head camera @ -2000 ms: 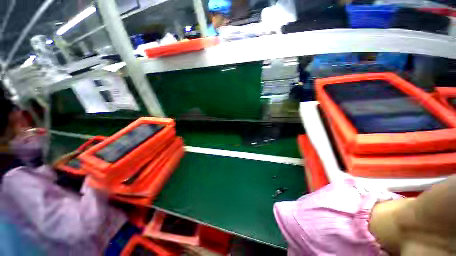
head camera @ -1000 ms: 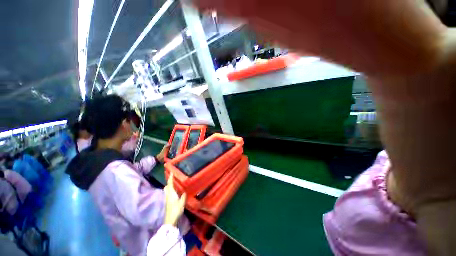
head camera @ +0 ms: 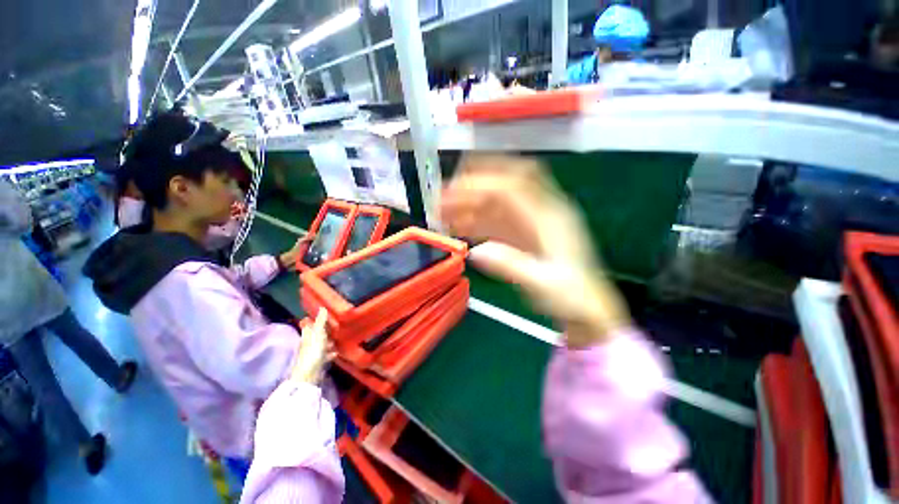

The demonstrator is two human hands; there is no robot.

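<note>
A stack of orange-red foam trays (head camera: pixel 394 325) stands on the green work surface, with a dark-screened tablet (head camera: pixel 386 272) in the top tray. The trays below lie tilted. My left hand (head camera: pixel 313 348) grips the near left corner of the stack; its fingers are partly hidden. My right hand (head camera: pixel 518 231) is raised in the air just right of the stack, blurred, empty, with thumb and fingers apart.
A worker in a pink smock (head camera: pixel 212 325) sits at the left, beside two trays with tablets (head camera: pixel 333 236). More stacked trays (head camera: pixel 789 423), one white, stand at the right edge. A white-edged shelf (head camera: pixel 690 123) with an orange tray (head camera: pixel 522 105) crosses behind. Open trays (head camera: pixel 419 448) lie below.
The view has swung left from the right-hand stack, then slightly back right. My right hand has moved from close to the camera out toward the left stack. My left hand stays at its corner.
</note>
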